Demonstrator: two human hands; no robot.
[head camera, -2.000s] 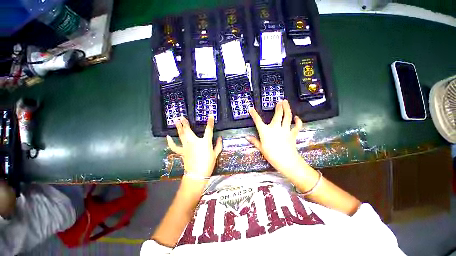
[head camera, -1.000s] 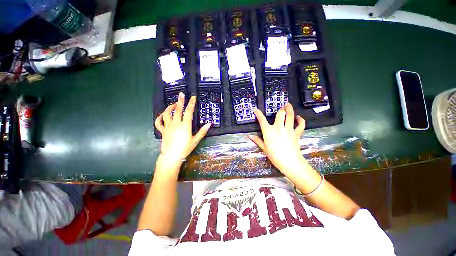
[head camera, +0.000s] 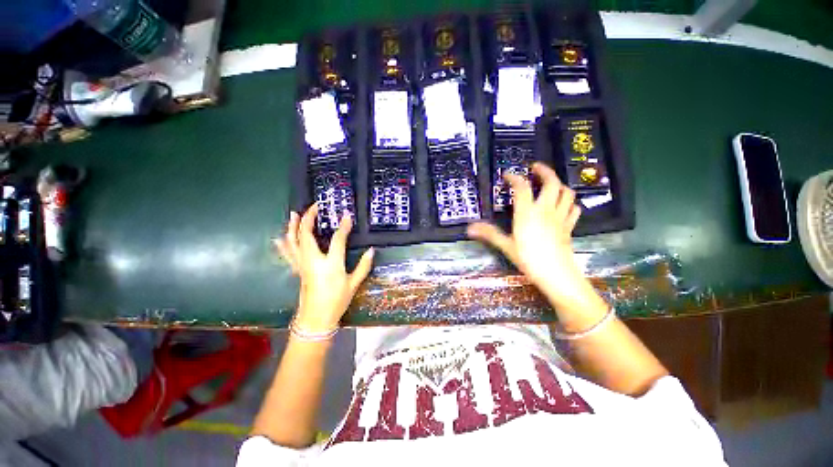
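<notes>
A black foam tray (head camera: 411, 239) holds flip phones in two rows. In the near row, several phones stand open with white lit screens above number keypads. My left hand (head camera: 321, 269) has its fingertips at the keypad of the leftmost open phone (head camera: 331, 187). My right hand (head camera: 539, 223) has fingers spread over the lower keypad of another open phone (head camera: 517, 96), covering part of it. Neither hand grasps a phone. A closed phone (head camera: 581, 150) with gold emblems lies at the near right. The far row holds closed phones (head camera: 445, 41).
A white-framed smartphone (head camera: 762, 187) and a beige fan (head camera: 817, 228) are at right. A bottle (head camera: 137, 32), a white-and-red tool (head camera: 57, 210) and another dark tray (head camera: 20, 264) are at left. Clear film (head camera: 438, 283) lies along the near edge. A person's sleeve (head camera: 78, 378) shows lower left.
My left hand has moved down off the leftmost keypad to its lower edge. My right hand has moved right and slightly up onto the keypad. The whole view has shifted slightly.
</notes>
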